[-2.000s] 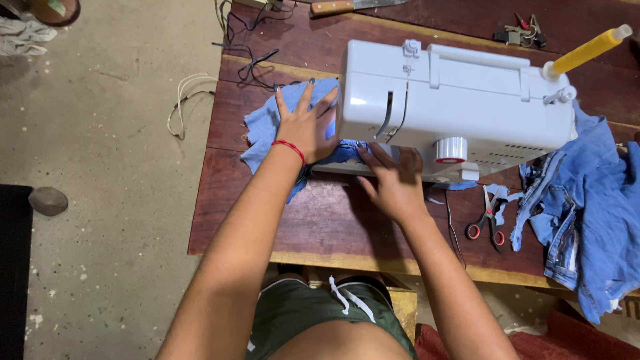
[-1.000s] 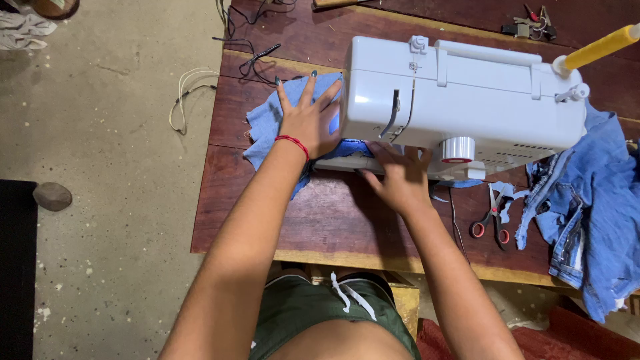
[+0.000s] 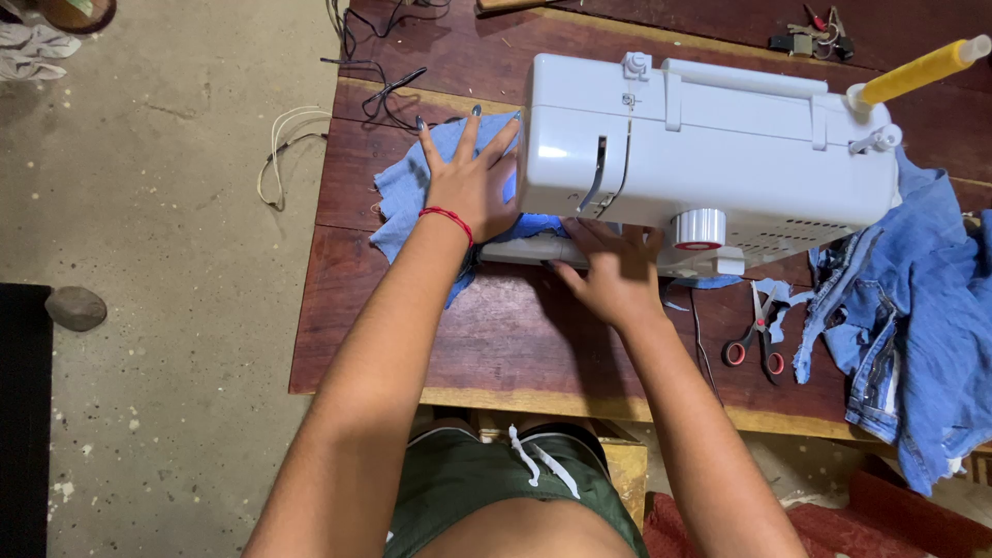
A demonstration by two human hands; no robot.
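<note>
A white sewing machine (image 3: 713, 155) stands on the wooden table, a cone of yellow thread (image 3: 914, 74) on its spool pin. My left hand (image 3: 471, 186) lies flat with spread fingers on a piece of blue denim (image 3: 403, 190), left of the machine's head. The denim runs under the head, where its stitching area is hidden. My right hand (image 3: 616, 271) rests at the front of the machine bed (image 3: 531, 249), its thumb apart and its other fingertips partly hidden beneath the machine's arm. Neither hand is seen closed on anything.
Scissors (image 3: 758, 337) with black and red handles lie on the table (image 3: 496, 349) beside denim scraps (image 3: 781, 293). A heap of denim (image 3: 930, 310) hangs over the right front edge. Black cables (image 3: 384, 93) lie at the back left, keys (image 3: 829, 35) at the back right.
</note>
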